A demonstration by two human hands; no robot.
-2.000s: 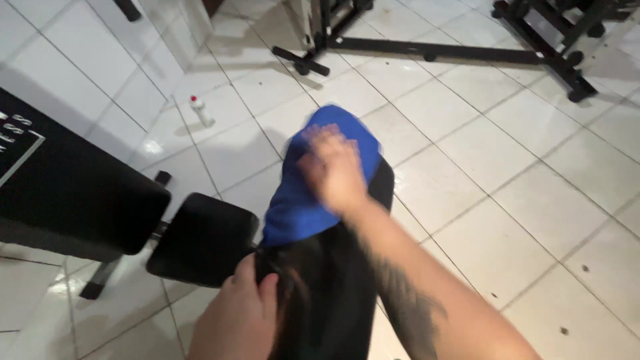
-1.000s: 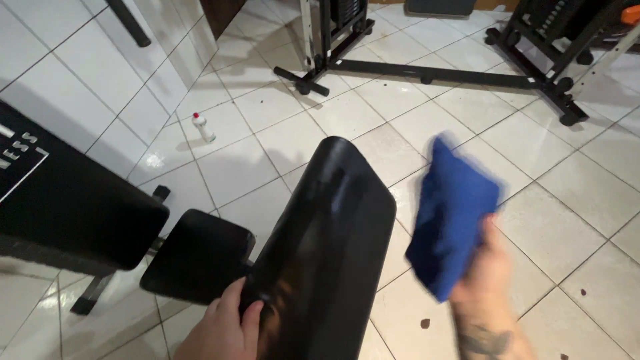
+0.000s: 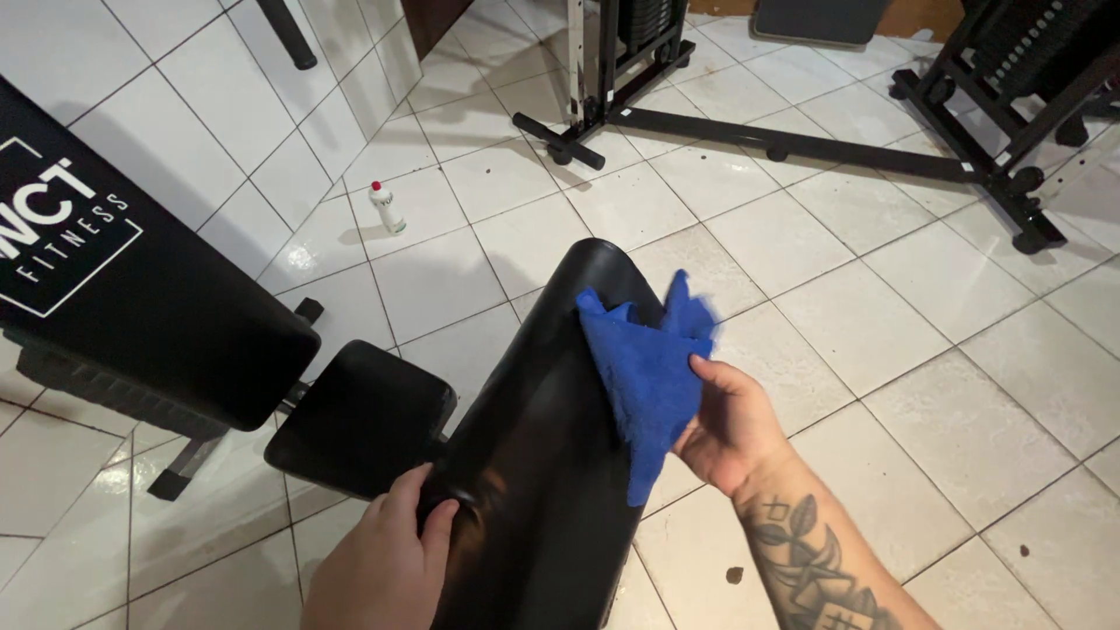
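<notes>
A curved black padded cushion (image 3: 542, 490) of a gym bench runs up the middle of the head view. My left hand (image 3: 385, 556) grips its near left edge, thumb on top. To the right of the cushion, my right hand (image 3: 731, 424) holds a blue cloth (image 3: 647, 376) between thumb and fingers. The cloth hangs in folds over the cushion's right side; whether it touches the surface I cannot tell. Left of the cushion are a small black seat pad (image 3: 359, 416) and a black backrest (image 3: 166, 289) bearing white lettering.
A white bottle with a red cap (image 3: 387, 210) stands on the white tiled floor (image 3: 910, 437) near the wall. Black weight-machine frames stand at the back, joined by a low crossbar (image 3: 787, 144). A black handle (image 3: 289, 35) projects at the upper left.
My right hand rubbed the cushion with the blue cloth two seconds ago, then held it out to the right. Now it has come back left over the cushion's edge. My left hand stays at the cushion.
</notes>
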